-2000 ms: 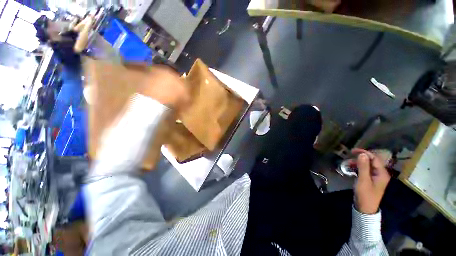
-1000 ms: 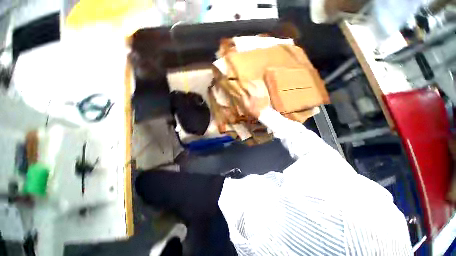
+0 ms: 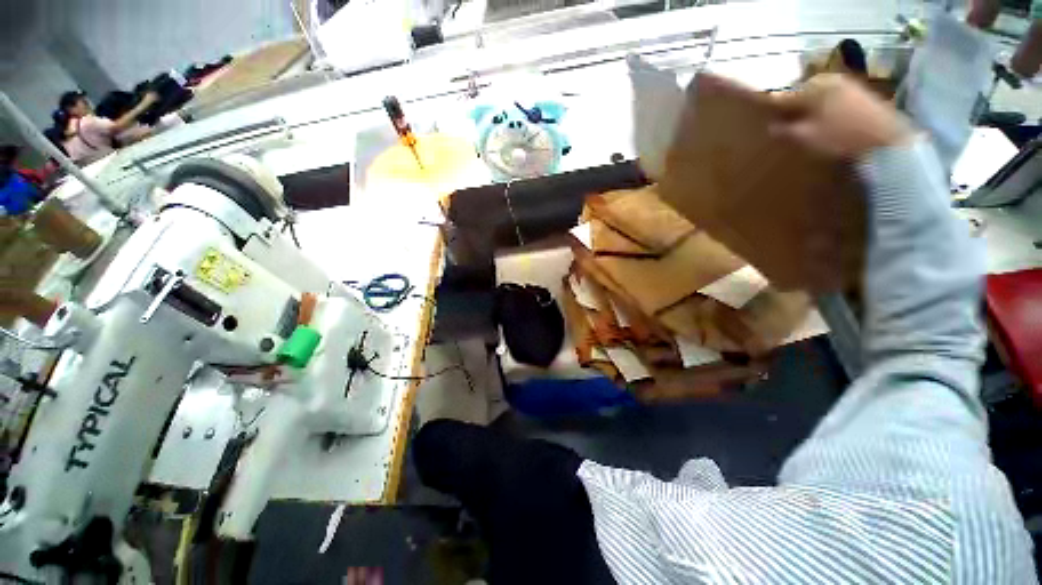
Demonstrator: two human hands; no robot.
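My right hand (image 3: 840,118) is raised at the upper right, slightly blurred, and grips the edge of a brown bag panel (image 3: 760,183). An off-white sheet (image 3: 657,109) shows at the panel's far left edge. The held panel is above and partly hides a pile of brown panels (image 3: 674,269) with off-white pieces between them. Of my left hand (image 3: 363,575) only blurred fingertips show at the bottom edge; whether it holds anything cannot be told.
The white sewing machine (image 3: 103,411) stands left, with a green spool (image 3: 299,346) on it. Scissors (image 3: 386,291) lie on its table. A small blue fan (image 3: 520,143) and an orange-handled tool (image 3: 402,129) are behind. A dark round item (image 3: 529,325) and blue item (image 3: 566,395) sit beside the pile.
My right hand was down at the brown pile; it has risen up and to the right, with a panel now in its grip. The view has shifted, showing more of the sewing machine.
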